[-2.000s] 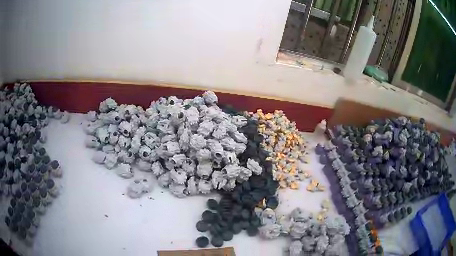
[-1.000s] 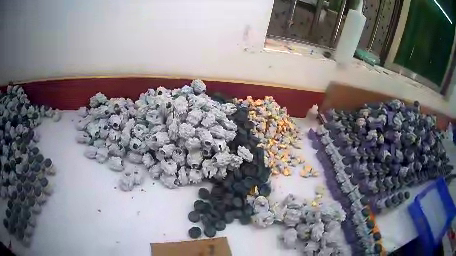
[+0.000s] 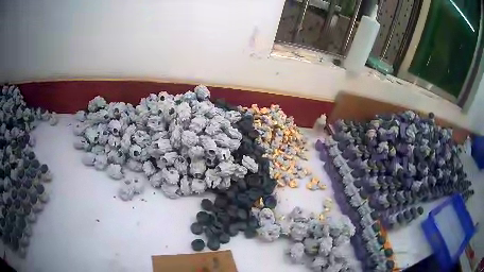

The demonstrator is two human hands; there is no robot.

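Neither of my hands is in the picture. A large heap of light grey knobbly shells [image 3: 175, 141], some with dark openings, lies in the middle of the white tabletop [image 3: 79, 212]. A heap of black round discs [image 3: 228, 215] lies right of it and in front. Small orange-and-white pieces [image 3: 281, 146] are piled behind the discs. A second loose pile of grey pieces [image 3: 321, 236] lies at the front right. A flat brown board [image 3: 186, 262] is cut off by the bottom edge.
Grey units with dark ends [image 3: 21, 180] crowd the far left. Purple-and-grey units [image 3: 398, 159] stand densely at right, beside a blue plastic frame [image 3: 450, 231]. A small pale bottle [image 3: 320, 122] stands near the back edge. A white squeeze bottle [image 3: 362, 43] stands on the windowsill.
The view has shifted, so the heaps appear further left and the brown board and blue frame show more fully. No piece has visibly moved on the table.
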